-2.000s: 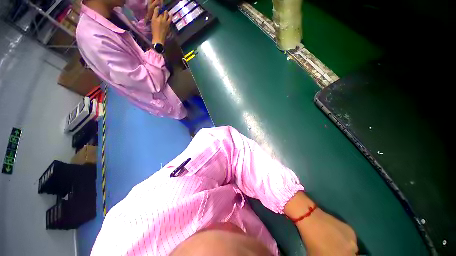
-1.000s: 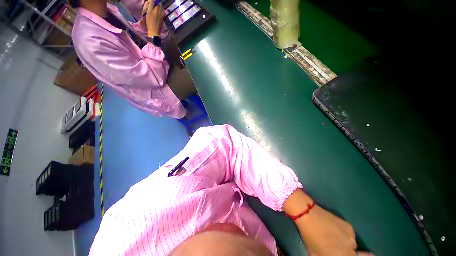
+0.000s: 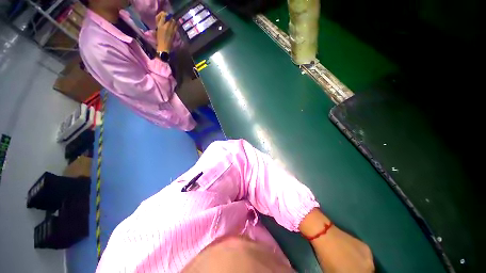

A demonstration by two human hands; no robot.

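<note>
My left hand (image 3: 346,255) is at the bottom right, resting low over the green bench top (image 3: 277,114). Its back and wrist show, with a red string bracelet (image 3: 321,231) below the pink elastic cuff. The fingers are turned away and partly cut off by the lower edge, so what they hold or touch is hidden. My right hand is not in view. My pink striped smock (image 3: 165,229) fills the bottom centre, with a dark pen (image 3: 193,182) at the chest pocket.
A coworker in pink (image 3: 125,69) stands at the bench, top left, beside a black tray (image 3: 216,38) with several lit phones (image 3: 198,20). A yellow-wrapped post (image 3: 304,32), metal rail (image 3: 327,82) and dark raised mat (image 3: 394,154) lie right. Black crates (image 3: 61,213) stand left.
My left hand has shifted slightly left in the picture. The view has moved a little. The coworker's hands have lowered slightly, and more of the tray by them shows.
</note>
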